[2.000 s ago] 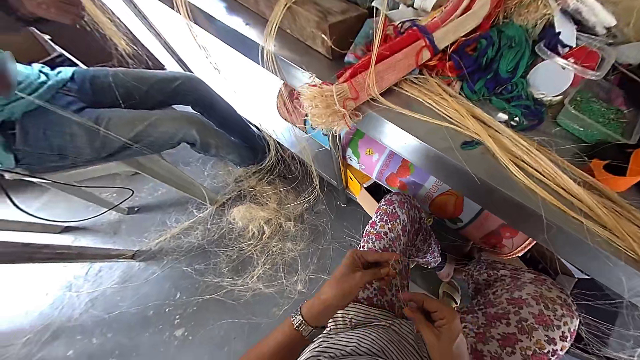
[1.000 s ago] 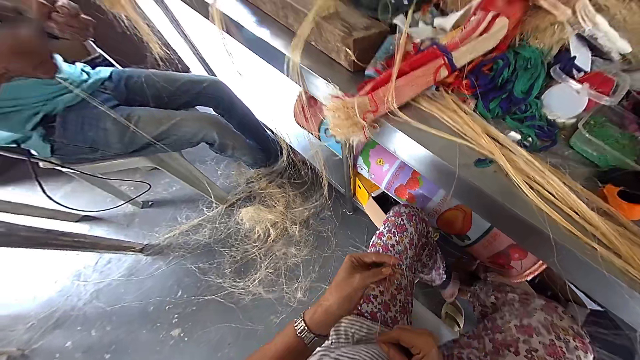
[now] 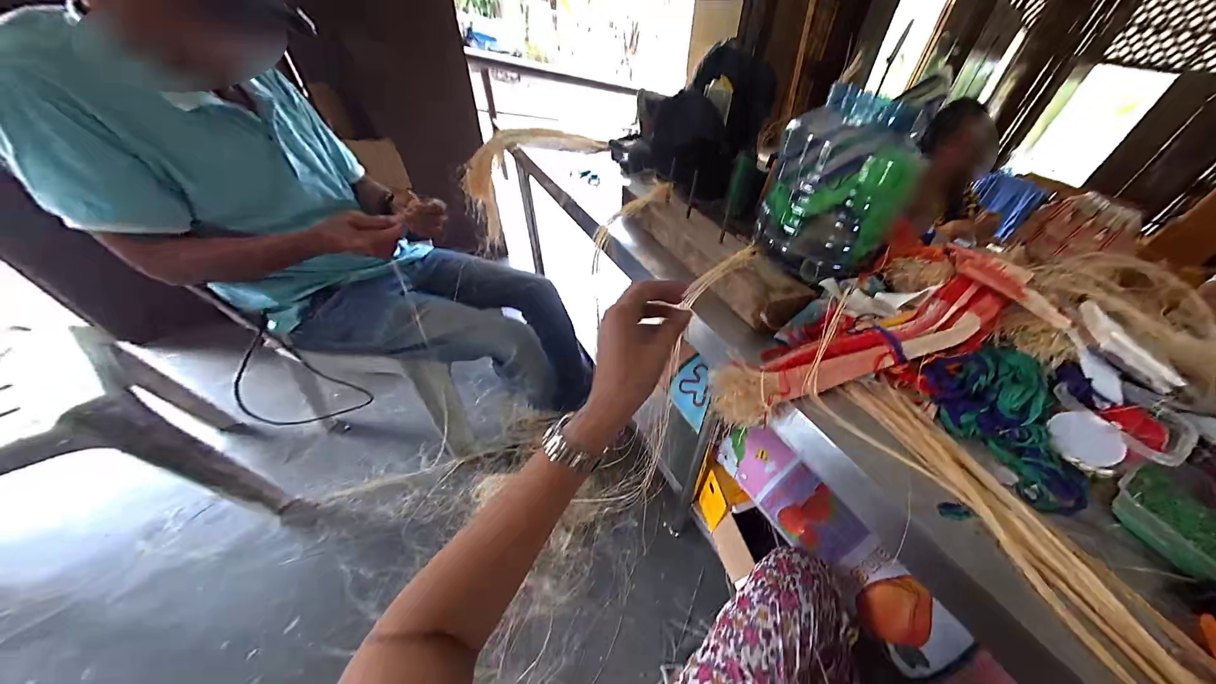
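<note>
My left hand (image 3: 638,347), with a metal watch at the wrist, is raised beside the table edge. Its fingers pinch pale plant fibres (image 3: 712,275) that hang over the edge by a wooden block (image 3: 722,261) with upright metal pins. Thin strands trail down below the hand. To its right, a bundle of fibres bound in red cloth (image 3: 855,366) lies with its frayed end over the table edge, and long straw-coloured fibres (image 3: 988,494) run along the tabletop. My right hand is out of the frame.
A seated co-worker (image 3: 237,199) handles fine strands at the left; another person is behind the table. A large clear plastic bottle (image 3: 836,190), blue-green yarn (image 3: 1012,418) and a tub of green bits (image 3: 1168,513) stand or lie on the metal table (image 3: 855,475). Loose fibres litter the floor.
The view has tilted up. My left hand has moved from above my lap to the fibres at the table edge. My right hand, seen low in the earlier frames, has left the view.
</note>
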